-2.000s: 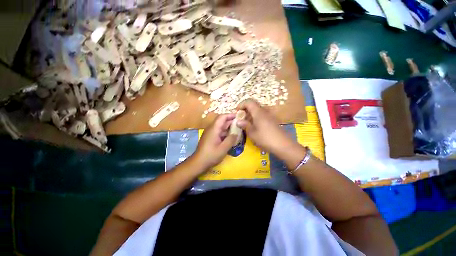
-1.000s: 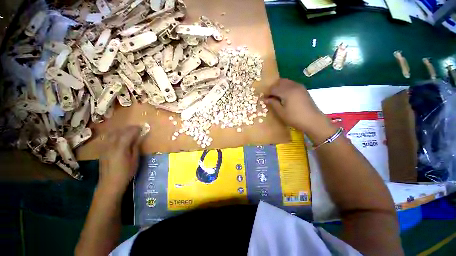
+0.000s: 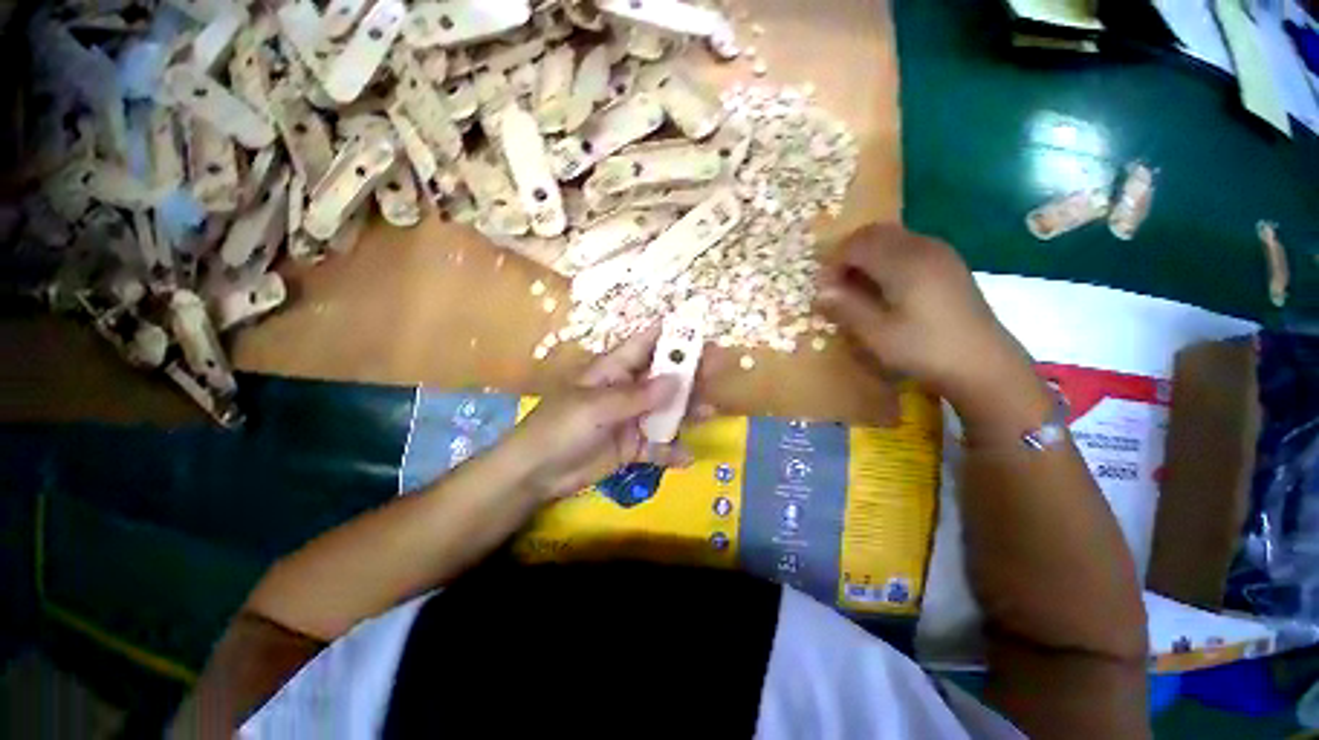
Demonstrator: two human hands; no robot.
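Note:
My left hand (image 3: 600,427) holds one beige elongated housing (image 3: 674,373) upright over the upper edge of the grey and yellow headset carton (image 3: 788,492). The housing shows a dark hole near its upper end. My right hand (image 3: 904,304) is at the right edge of the pile of small round cream pieces (image 3: 788,268), its fingers bent together. Whether it holds a piece cannot be told. A heap of beige housings (image 3: 347,181) lies on brown cardboard (image 3: 383,325) at the upper left.
Two housings (image 3: 1068,213) lie close together on the green bench top (image 3: 962,159), with another (image 3: 1273,263) farther right. A white printed sheet (image 3: 1063,325) and an open brown box (image 3: 1204,463) with a clear bag (image 3: 1292,506) are at right. Papers (image 3: 1251,58) lie at the upper right.
My left hand has lifted the single housing off the cardboard and brought it over the carton. My right hand remains by the small pieces. The camera view has shifted.

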